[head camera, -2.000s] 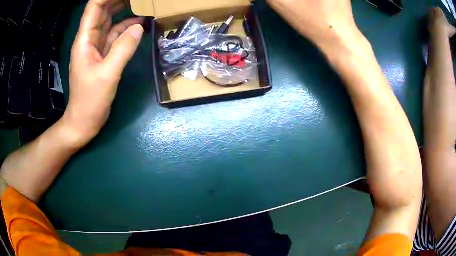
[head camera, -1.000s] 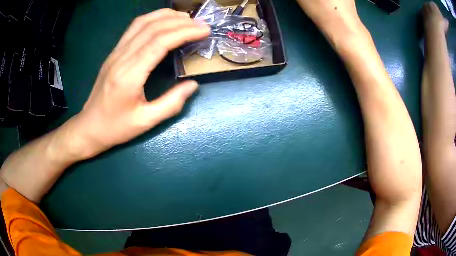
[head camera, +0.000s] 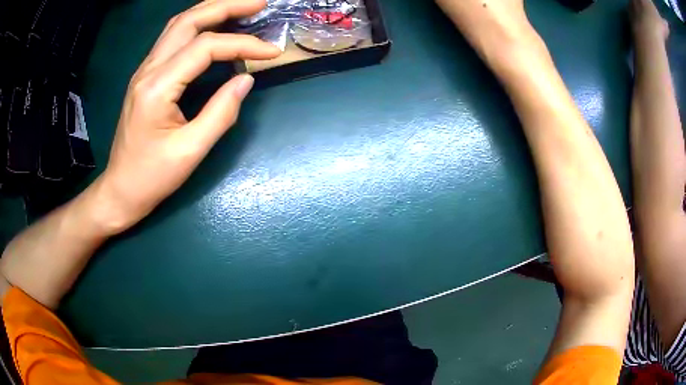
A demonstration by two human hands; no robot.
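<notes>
An open black box (head camera: pixel 323 68) with a brown inside lies on the table, cut off by the top edge of the picture. A clear crinkled bag (head camera: pixel 301 30) with a red part and dark leads in it lies in the box. My left hand (head camera: pixel 180 105) is at the box's left side, fingers apart, fingertips over its left front corner; I cannot tell if they touch it. My right hand is beyond the top edge; only the wrist and forearm show, to the right of the box.
Black boxes (head camera: pixel 54 128) stand in rows at the left edge, one with a white label (head camera: pixel 78 116). The dark green table (head camera: pixel 361 225) has a curved, pale-trimmed front edge. Another person's arm (head camera: pixel 658 150) and striped clothing are at the right. Part of a black object is at the top right.
The box moved right and up in the picture, then back left and further up. My left hand reached over the box, then drew back left. My right hand stays out of the picture.
</notes>
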